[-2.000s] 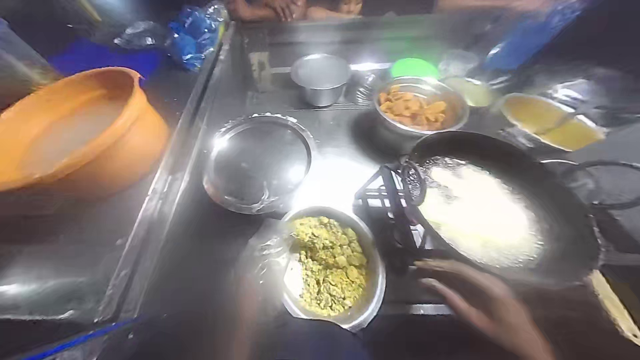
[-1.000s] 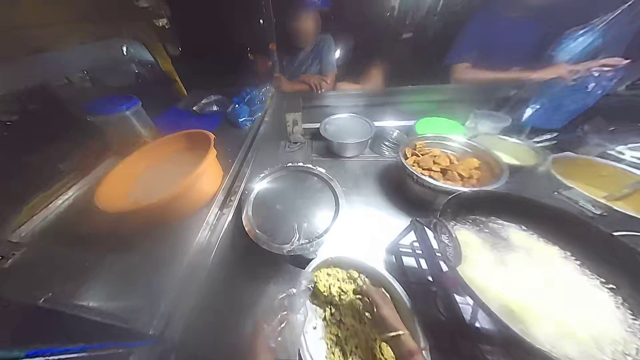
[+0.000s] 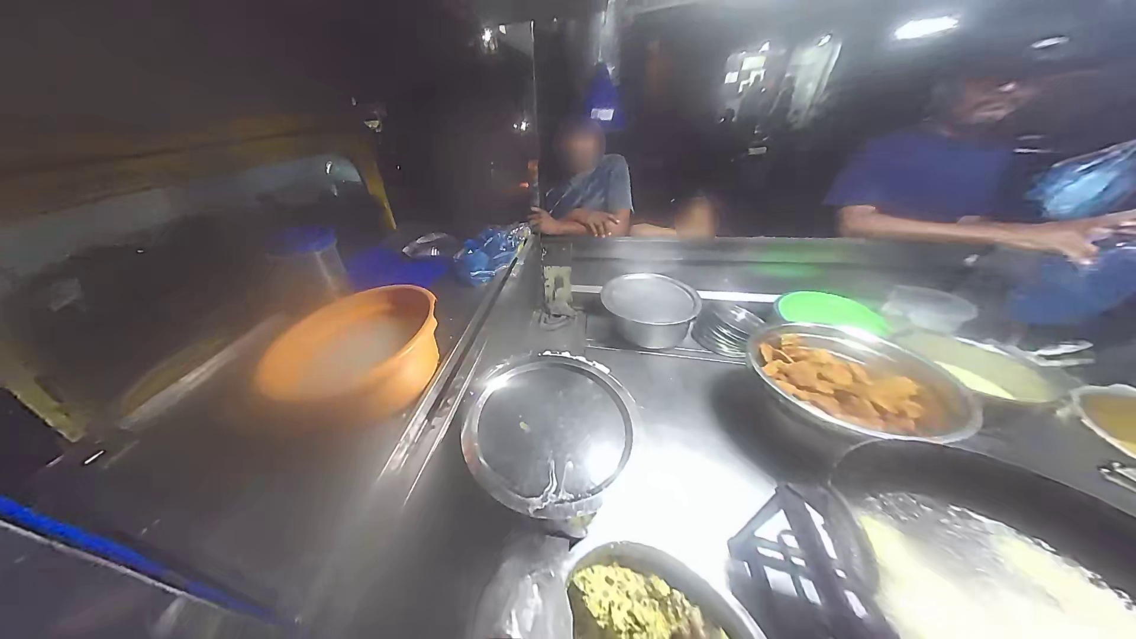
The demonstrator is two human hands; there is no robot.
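Neither of my hands shows in the head view. At the bottom middle, a metal bowl point(image 3: 701, 590) of yellow-green mash point(image 3: 630, 603) is cut off by the frame edge, with a clear plastic bag point(image 3: 528, 590) against its left side. Behind it lies a round steel lid or plate point(image 3: 550, 435). A dark wok point(image 3: 923, 461) at the lower right holds pale, frothing contents point(image 3: 1003, 568), and a black slatted rack or stand point(image 3: 790, 550) is beside it. Farther back, a steel bowl point(image 3: 963, 426) contains orange-brown fried pieces point(image 3: 839, 382).
An orange tub point(image 3: 413, 355) stands left of a metal ledge. Along the back are a lidded steel pot point(image 3: 650, 311), stacked steel plates point(image 3: 729, 330), a green lid point(image 3: 830, 311) and a pale-filled dish point(image 3: 985, 368). Two people point(image 3: 590, 191) point(image 3: 932, 177) are beyond the counter.
The view has swung up and left. My right hand, in the mash bowl one second ago, is out of sight. Two seconds ago it was beside the wok.
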